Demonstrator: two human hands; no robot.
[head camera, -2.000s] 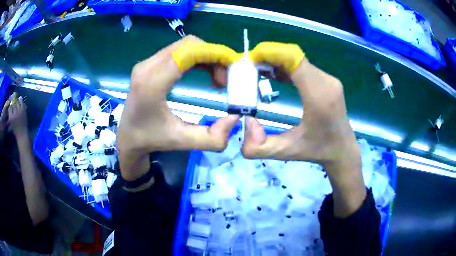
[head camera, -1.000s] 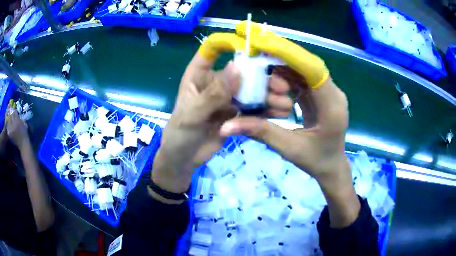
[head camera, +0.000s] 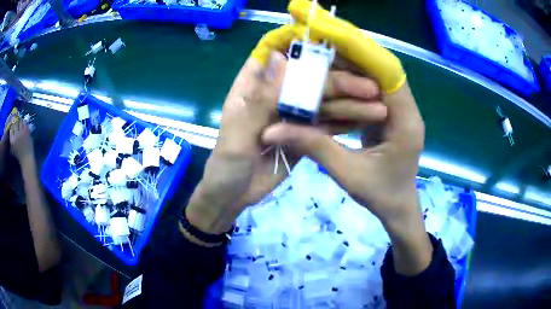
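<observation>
A white block module (head camera: 304, 83) with a black lower end, a small black mark near its top and thin pale wires at both ends is held up above the line. My right hand (head camera: 368, 114) grips it, a yellow-cotted index finger across the top and the thumb at the lower end. My left hand (head camera: 246, 121) is against its left side, with a yellow cot on the index finger; its other fingers are partly hidden. Below is a blue bin (head camera: 471, 211) full of pale translucent housings.
A blue bin (head camera: 162, 196) of white-and-black wired modules lies at left. The green conveyor (head camera: 254, 75) carries scattered units, one at right (head camera: 506, 125). More blue bins stand across it, one at upper right (head camera: 447, 45). Another person's forearm (head camera: 37, 211) is at far left.
My hands have risen slightly with the module. Its wide face, tilted, now shows the black mark. From the earliest frame, my left hand has moved from a fingertip hold to the module's left side.
</observation>
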